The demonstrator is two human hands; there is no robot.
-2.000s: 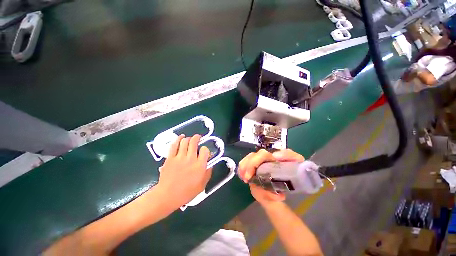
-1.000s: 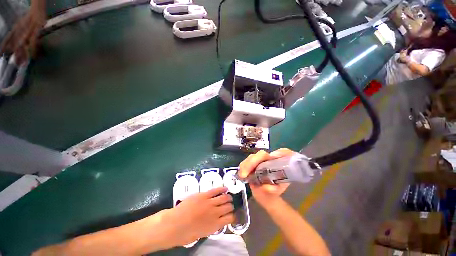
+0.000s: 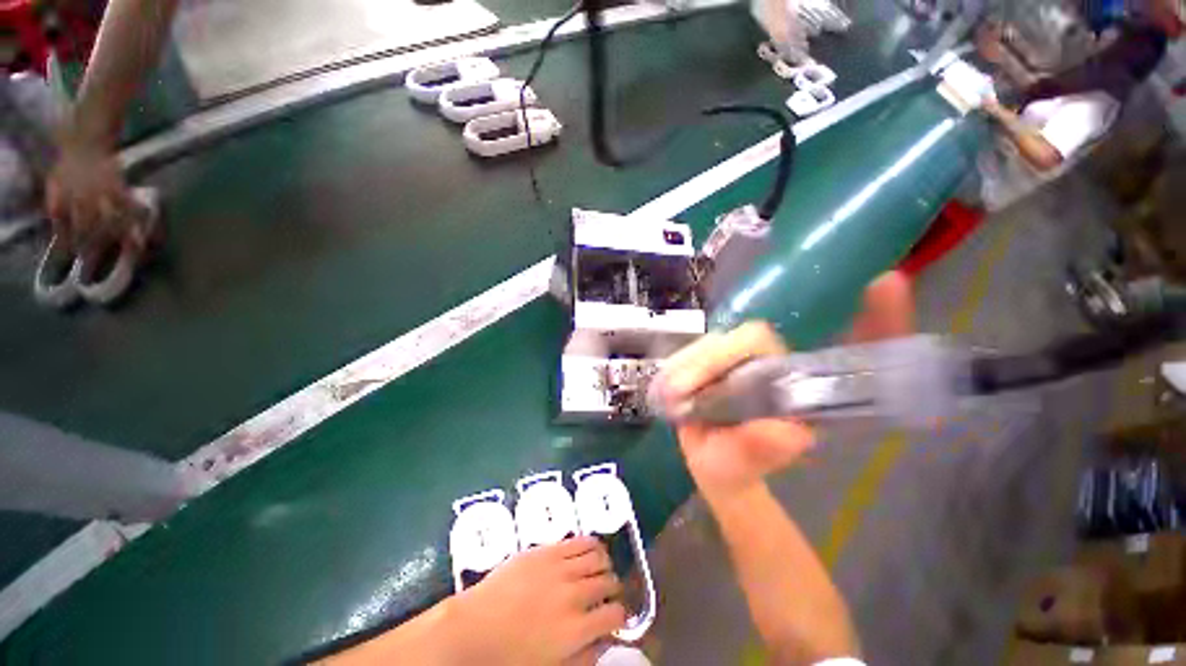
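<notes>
Three white plastic housings (image 3: pixel 605 501) lie side by side on the green surface, round ends away from me. My left hand (image 3: pixel 553 605) lies over their lower parts, fingers together, holding them and hiding much of the loops. My right hand (image 3: pixel 748 416) grips the electric screwdriver (image 3: pixel 865 384), which is nearly level and blurred. Its nose is at the right side of the screw feeder's pick-up point (image 3: pixel 631 386); the bit tip is not clear. The black-and-white screw feeder (image 3: pixel 637 280) stands just beyond my right hand.
A pale rail (image 3: pixel 377 371) runs behind the feeder. More housings (image 3: pixel 511 132) lie beyond it. Another person's hand (image 3: pixel 98 208) is on housings at far left. A seated person (image 3: pixel 1073 124) is at upper right. A black cable (image 3: pixel 1067 358) trails right from the screwdriver.
The housings have turned from slanting to a row pointing away from me. My right hand has moved the screwdriver from the right housing's disc to the feeder's front. My left hand stays on the housings.
</notes>
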